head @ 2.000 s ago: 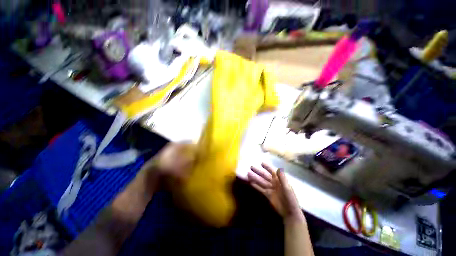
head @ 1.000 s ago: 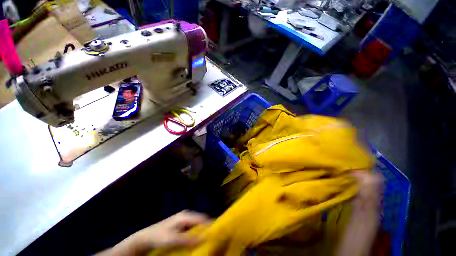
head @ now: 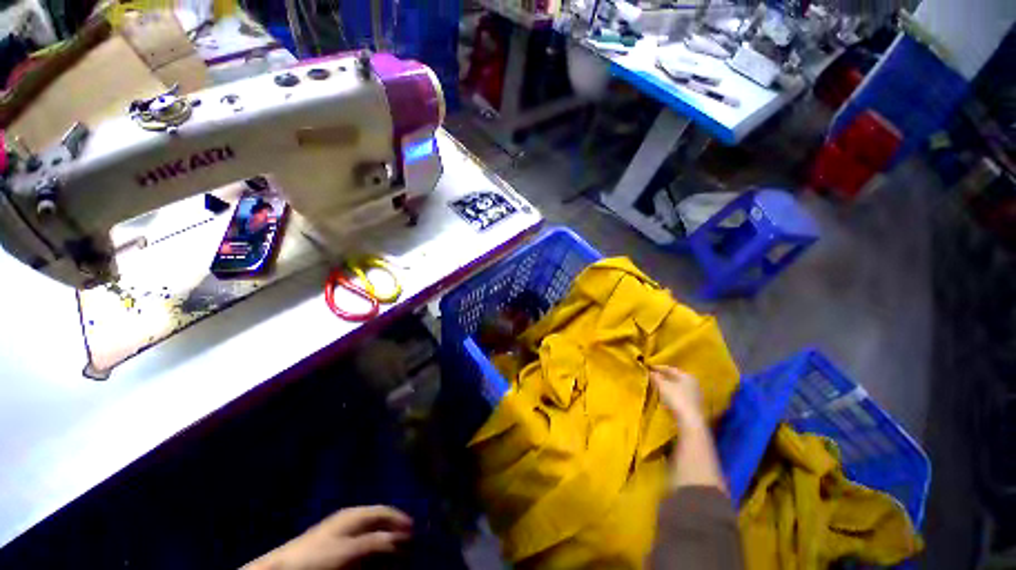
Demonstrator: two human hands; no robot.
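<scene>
A large heap of mustard-yellow garment pieces (head: 590, 412) lies in soft folds over a blue plastic basket (head: 468, 334) beside the table. My right hand (head: 677, 392) is on the upper right of the heap, its fingertips at a fold; whether they pinch the cloth cannot be told. My left hand (head: 351, 539) is at the bottom edge, left of the heap, empty with fingers loosely curled and apart from the cloth.
The white HIKARI sewing machine (head: 223, 134) stands on the table (head: 145, 445), with a lit smartphone (head: 251, 232) and red-yellow scissors (head: 354, 292). A second blue basket (head: 880, 429) holds yellow cloth (head: 824, 512). A blue stool (head: 758, 236) stands behind.
The yellow cloth that both hands held lifted now lies on the basket heap. My left hand has let go and moved down-left. My right hand has moved left and up. The second basket shows more.
</scene>
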